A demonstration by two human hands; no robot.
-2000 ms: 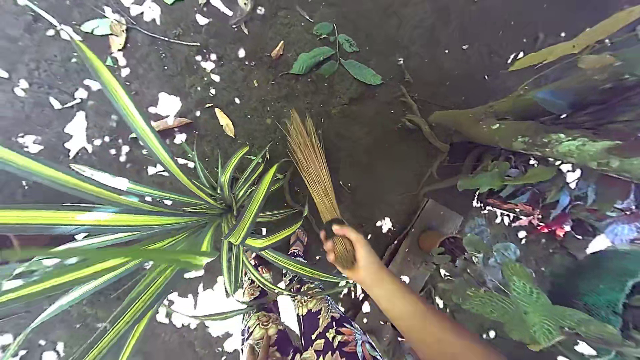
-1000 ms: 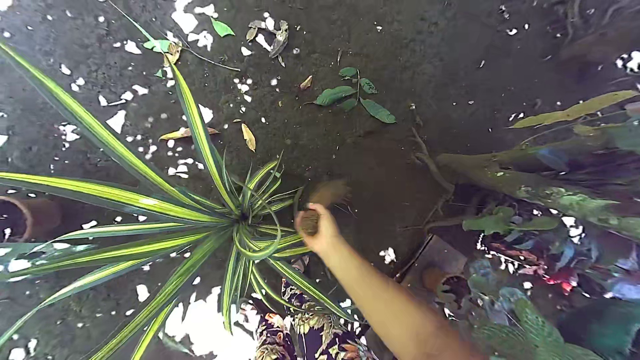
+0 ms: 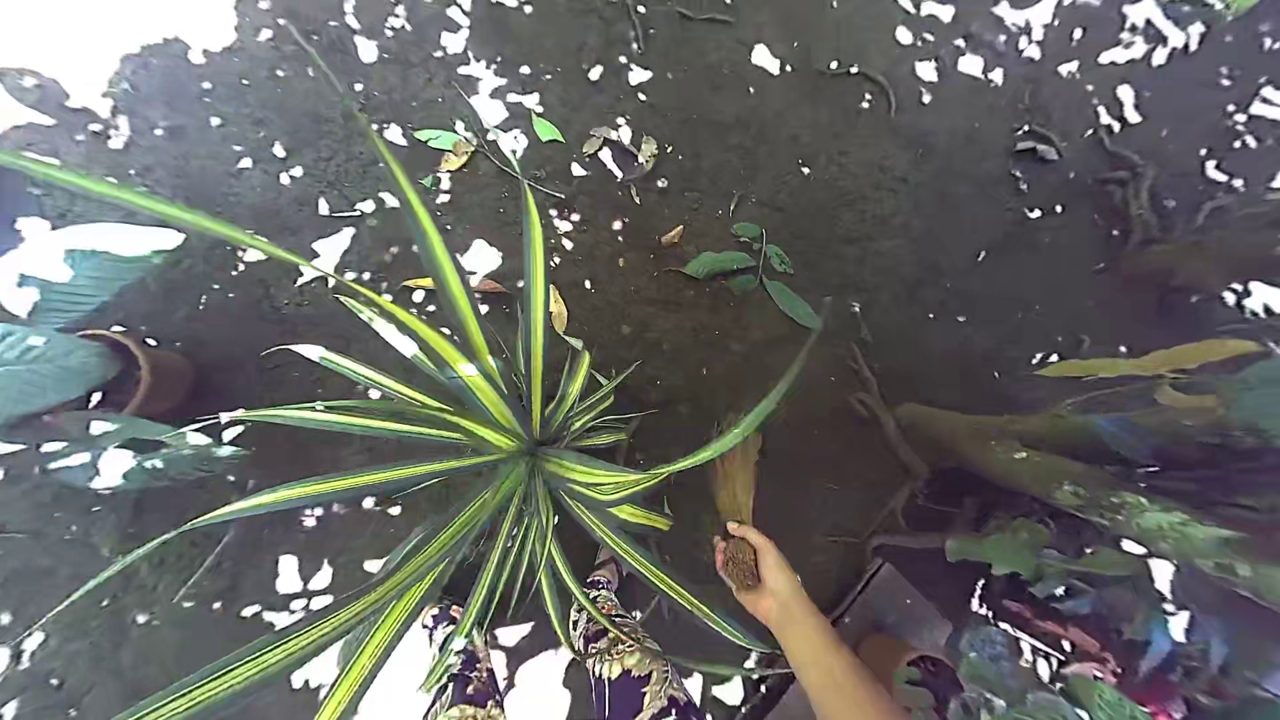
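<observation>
My right hand is closed around the bound butt end of a short stick broom, low and right of centre in the head view. The bristles point up the view over dark bare soil, and a long striped leaf arches across their tip. Just left of the broom spreads a plant with yellow-and-green striped leaves. Above the broom lies a green leafy sprig on the ground. Small dry leaves lie further left. My left hand is not in view.
A mossy root or trunk runs along the right, with leafy plants below it. A clay pot stands at the left, another pot at the lower right beside a flat slab. My patterned-clothed legs are below.
One second ago the broom was mostly hidden behind my right hand; now its bristles show, pointing up the view. The hand stays closed on it and is further from the plant's centre. The view has shifted.
</observation>
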